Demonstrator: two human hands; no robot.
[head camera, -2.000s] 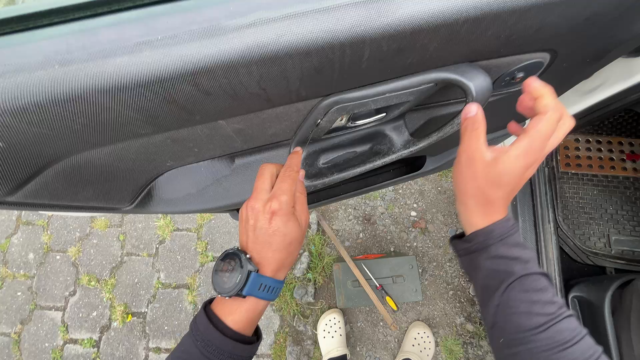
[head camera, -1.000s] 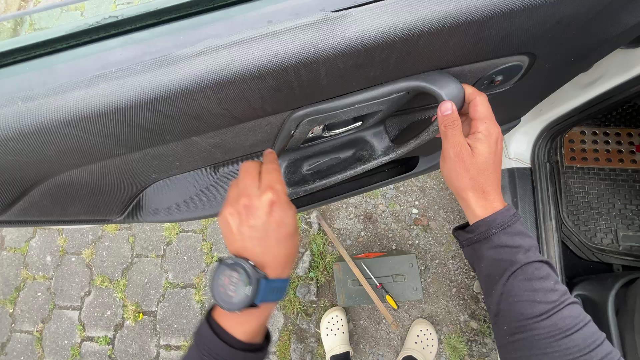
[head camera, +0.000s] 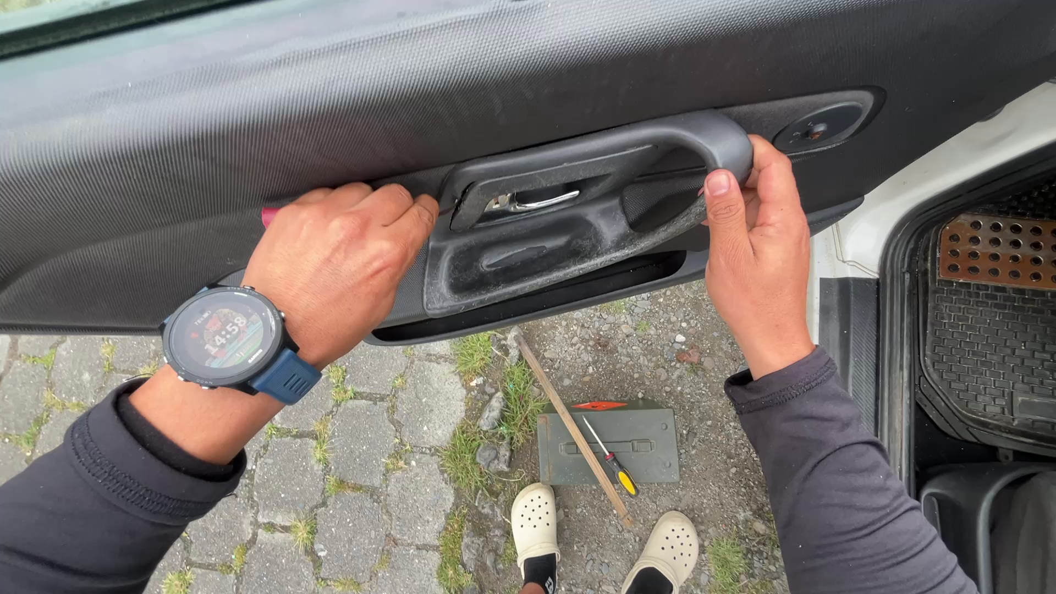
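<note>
A car's black door panel (head camera: 247, 107) spans the view. On it sits a loose-looking pull handle trim (head camera: 701, 132) around a chrome inner door release lever (head camera: 546, 200). My right hand (head camera: 763, 239) grips the rounded right end of this trim, thumb in front. My left hand (head camera: 342, 247), with a watch (head camera: 227, 337) on its wrist, lies against the panel at the trim's left edge, fingers curled. A small red or pink end (head camera: 268, 216) shows beside its knuckles; whatever it belongs to is hidden by the hand.
Below the door, a green metal box (head camera: 660, 441) lies on gravel, with a screwdriver (head camera: 610, 458) and a wooden strip (head camera: 569, 421) across it. My feet in cream clogs (head camera: 535, 524) are close by. At right are the white door sill and a rubber floor mat (head camera: 990, 346).
My right hand, apart from the handle trim's end two seconds ago, now grips it. My left hand has moved up and left from the trim's lower left edge onto the panel.
</note>
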